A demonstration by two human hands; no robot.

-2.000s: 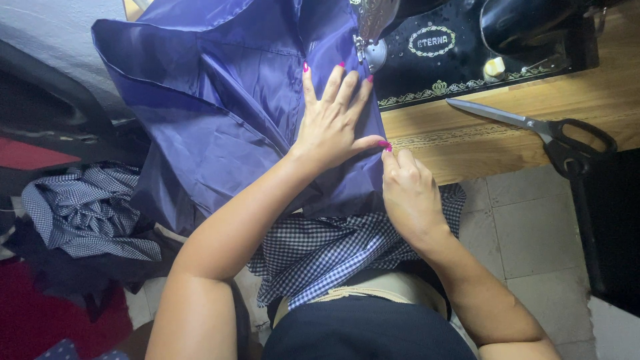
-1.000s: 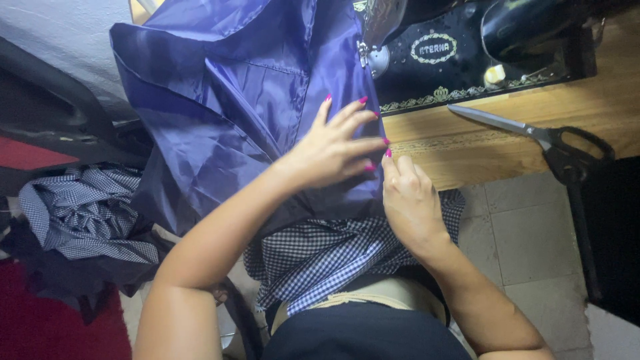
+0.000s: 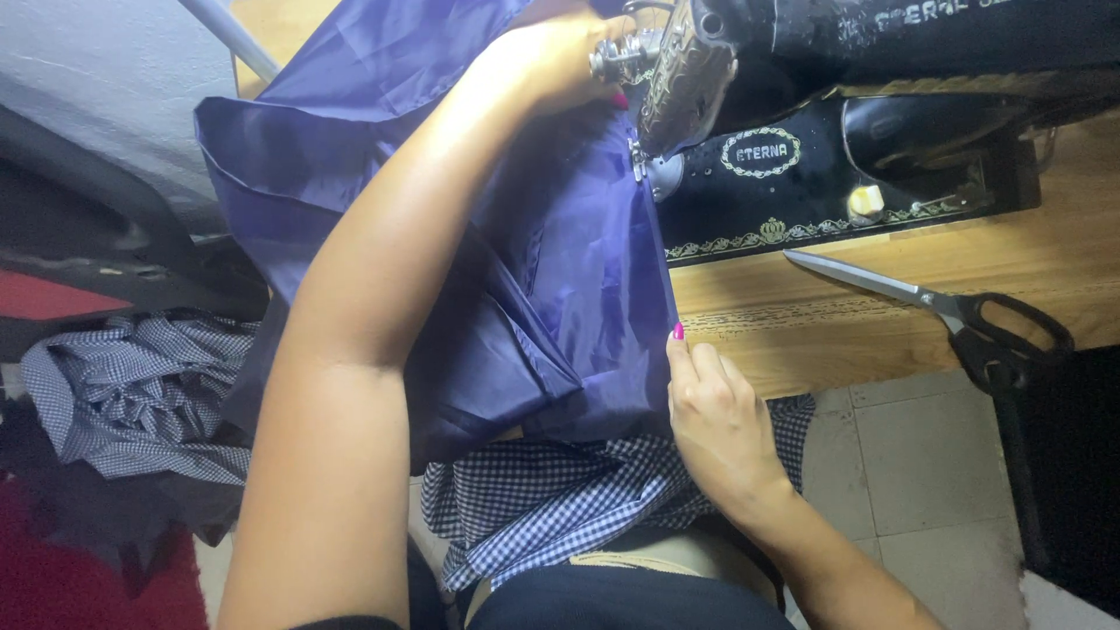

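Shiny blue-purple fabric (image 3: 577, 289) lies over the left part of the table, its right edge running under the presser foot (image 3: 638, 162) of a black sewing machine (image 3: 761, 201). My left hand (image 3: 569, 57) is behind the machine's head on the fabric's far part; its fingers are partly hidden, so its grip is unclear. My right hand (image 3: 722, 420) pinches the near end of the fabric's folded edge between thumb and fingers, at the table's front edge. Black-handled fabric scissors (image 3: 945, 306) lie partly open on the wooden table (image 3: 814, 341), right of my right hand.
Checked cloth (image 3: 569, 499) lies over my lap below the table. More checked cloth (image 3: 140, 394) is heaped at the left, beside dark cloth and a red surface (image 3: 96, 569). A black object (image 3: 1067, 472) stands at the lower right, beyond tiled floor.
My left hand has moved from the fabric in front of the presser foot to behind the machine's head. My right hand still pinches the fabric's edge. The view has shifted, showing more of the machine.
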